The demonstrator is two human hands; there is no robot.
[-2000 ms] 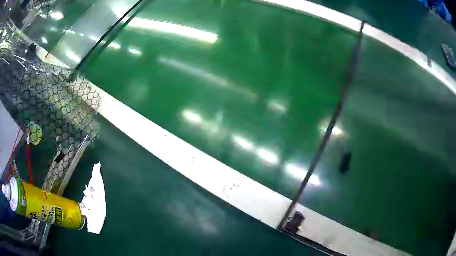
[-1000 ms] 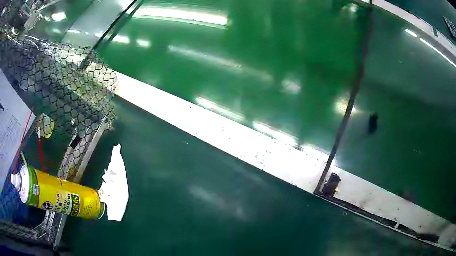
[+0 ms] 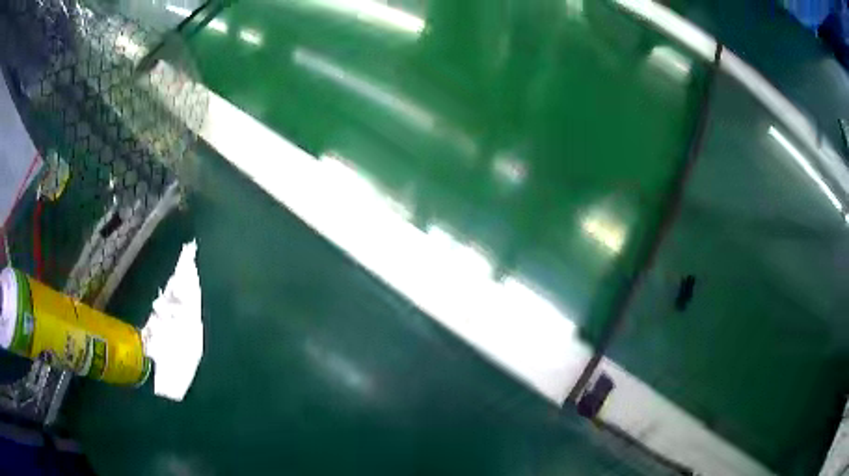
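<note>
Neither of my hands is in the picture. Nearest in front of me is a yellow spray can with a green band and pale cap, lying on its side at the lower left. A crumpled white rag or tissue lies against its right end on the dark green bench top. Wire mesh stands at the bench edge behind them. A thin red handle or cord and a small round pale yellow thing show beside the mesh. The picture is somewhat blurred.
A green conveyor belt with a white edge runs diagonally across the view. A dark strip crosses it at the right. A small black part lies on the belt, and a dark piece sits on the edge. Blue cloth shows top right.
The view has shifted and tilted; the can and rag now show further left and higher than one second ago. Blue cloth shows again at the top right. No hand has entered.
</note>
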